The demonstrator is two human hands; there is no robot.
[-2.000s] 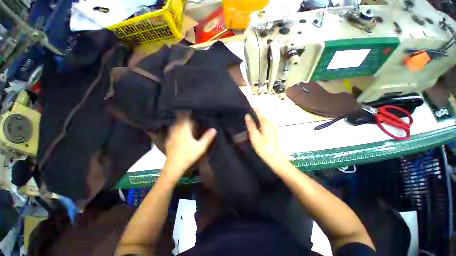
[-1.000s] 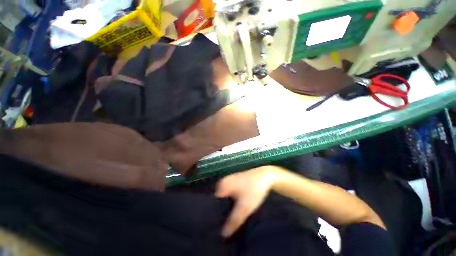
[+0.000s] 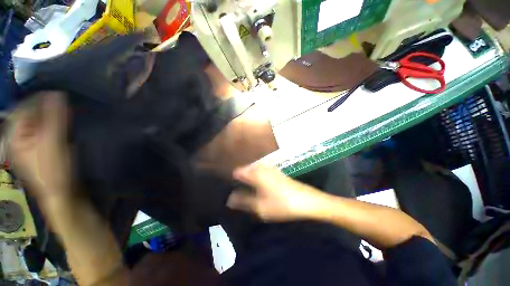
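Note:
The black garment (image 3: pixel 162 134) is heaped left of the sewing machine needle and hangs over the table's front edge. A brown panel (image 3: pixel 243 137) lies on the white table beside it, below the needle. My left hand (image 3: pixel 42 139) is raised at the far left against the black cloth, strongly blurred; its fingers cannot be made out. My right hand (image 3: pixel 265 192) is at the table's front edge, with its fingers on the black cloth at its right side. The cream sewing machine (image 3: pixel 251 42) has its lamp shining near the needle.
A brown cut piece (image 3: pixel 330 72) lies right of the needle. Red-handled scissors (image 3: pixel 422 72) and a thin black tool (image 3: pixel 344 100) lie further right. A yellow basket (image 3: pixel 114 22) stands upper left. A black crate (image 3: pixel 467 125) is below the table at right.
My left hand has come into view at the far left. My right hand has moved up to the table edge. The black cloth has shifted up over the table's left part; the view has shifted.

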